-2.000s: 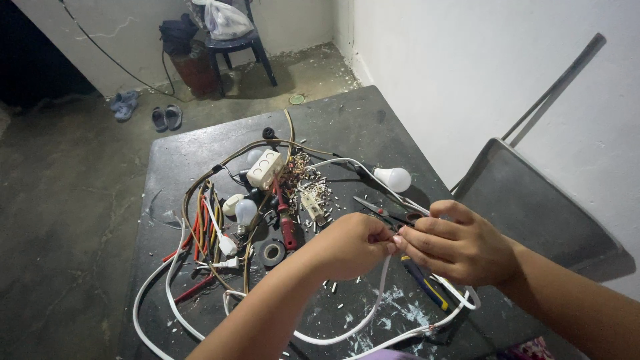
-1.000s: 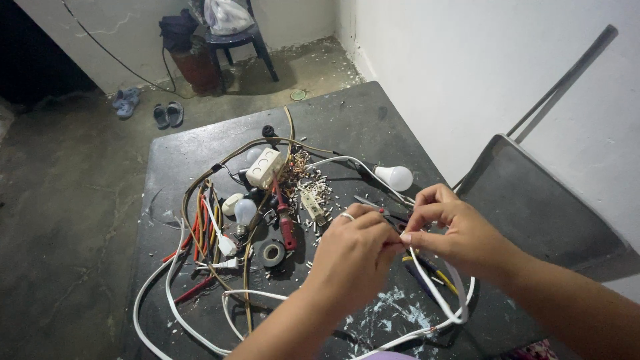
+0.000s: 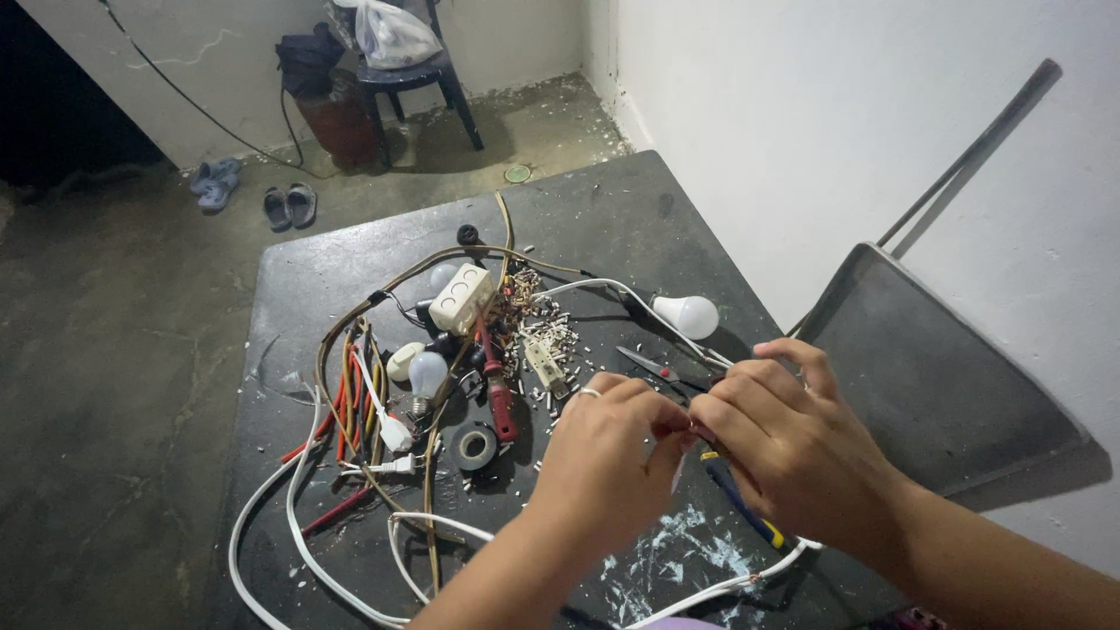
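My left hand (image 3: 612, 437) and my right hand (image 3: 779, 429) meet above the right side of the dark table, fingertips pinching the end of a white electrical cable, mostly hidden by the fingers. Under my right hand lies a tool with blue and yellow handles (image 3: 739, 499). Scissors (image 3: 652, 363) rest just beyond the hands. A white cable (image 3: 306, 525) loops over the table's front. Left of my hands are a roll of black tape (image 3: 474, 446), a screwdriver with a red handle (image 3: 500, 402), a cream socket block (image 3: 461, 297) and a clear-necked bulb (image 3: 427, 376).
A white LED bulb (image 3: 687, 316) lies near the table's right edge. Cut insulation bits (image 3: 551, 337) are scattered mid-table, beside coloured wires (image 3: 350, 394) and a white plug (image 3: 394, 433). A long-handled dustpan (image 3: 945, 376) leans on the wall. A chair (image 3: 411, 79) and sandals (image 3: 290, 206) stand beyond.
From two seconds ago, my left hand has turned so its back and ring show. The white cable that hung below my hands a second ago now lies lower, nearer the table's front.
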